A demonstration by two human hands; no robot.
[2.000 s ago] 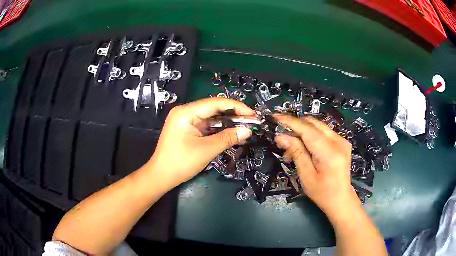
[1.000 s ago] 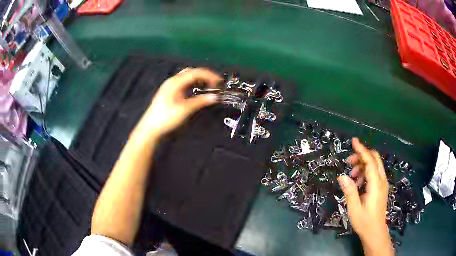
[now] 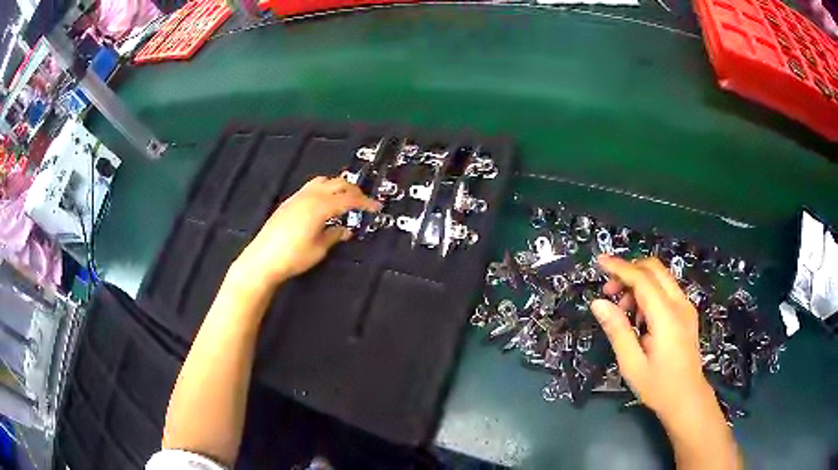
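Observation:
The black foam tray (image 3: 312, 303) lies left of centre. Several small dark units with silver spring clips, such as one with a glossy face (image 3: 432, 227), sit in its upper right pockets. My left hand (image 3: 308, 220) is at the left side of these units, its fingertips on a clipped unit (image 3: 356, 220) that it partly hides. My right hand (image 3: 651, 330) is over the heap of silver clips and dark strips (image 3: 560, 321), fingers curved and apart, with nothing seen in it.
Red compartment trays stand at the far right (image 3: 781, 64) and far left (image 3: 184, 32). A black box with white paper (image 3: 816, 271) is at the right edge. A white device (image 3: 69, 179) and a metal post (image 3: 110, 106) are at the left. A second dark tray (image 3: 119, 386) is at lower left.
My left hand has brought the clipped unit from over the tray down among the other units. My right hand left the unit and moved over the heap, where it stays. The view has turned left.

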